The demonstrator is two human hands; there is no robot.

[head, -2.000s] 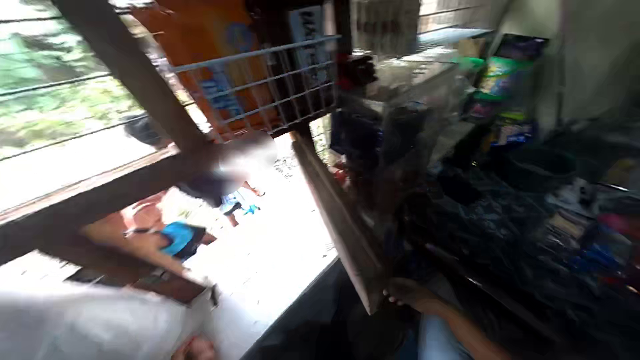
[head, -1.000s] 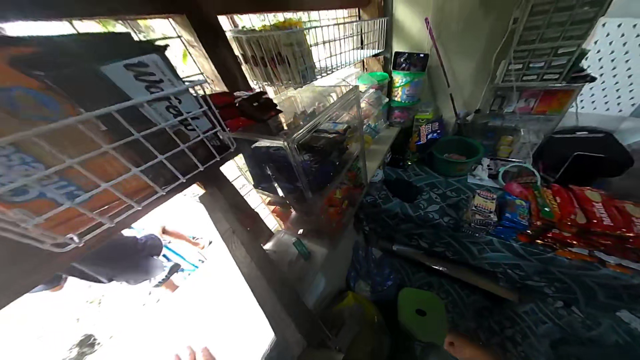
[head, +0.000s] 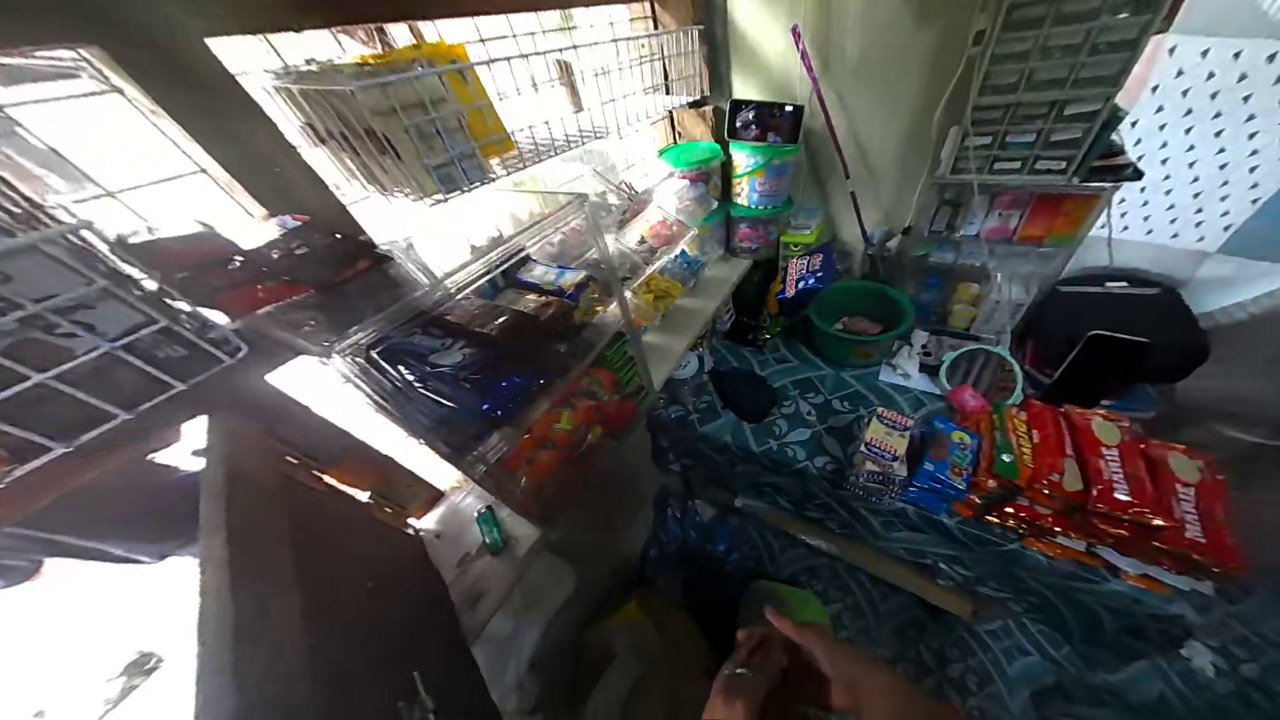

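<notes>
My left hand (head: 745, 672), with a ring on a finger, is at the bottom centre. My right hand (head: 850, 675) is close against it; whether either holds something between them cannot be made out. Just beyond the fingers lies a green flat object (head: 790, 603), partly hidden by them. Behind it, a long brownish strip (head: 860, 560), perhaps wood, rests on the patterned dark teal cloth (head: 790, 410). To the right on the cloth are red snack packs (head: 1110, 465), a blue pack (head: 943, 462) and a round-framed mirror (head: 981, 376).
A clear display case (head: 610, 290) with packaged snacks stands left of the cloth. Beyond are a green basin (head: 862, 325), lidded tubs (head: 762, 180) and a drawer rack (head: 1040, 100). Wire baskets (head: 600, 90) hang by the window. A small green cylinder (head: 490, 528) sits on a ledge.
The view has swung far to the right. Both hands are now close together at the bottom centre; one second ago they were apart, at the lower left and lower right.
</notes>
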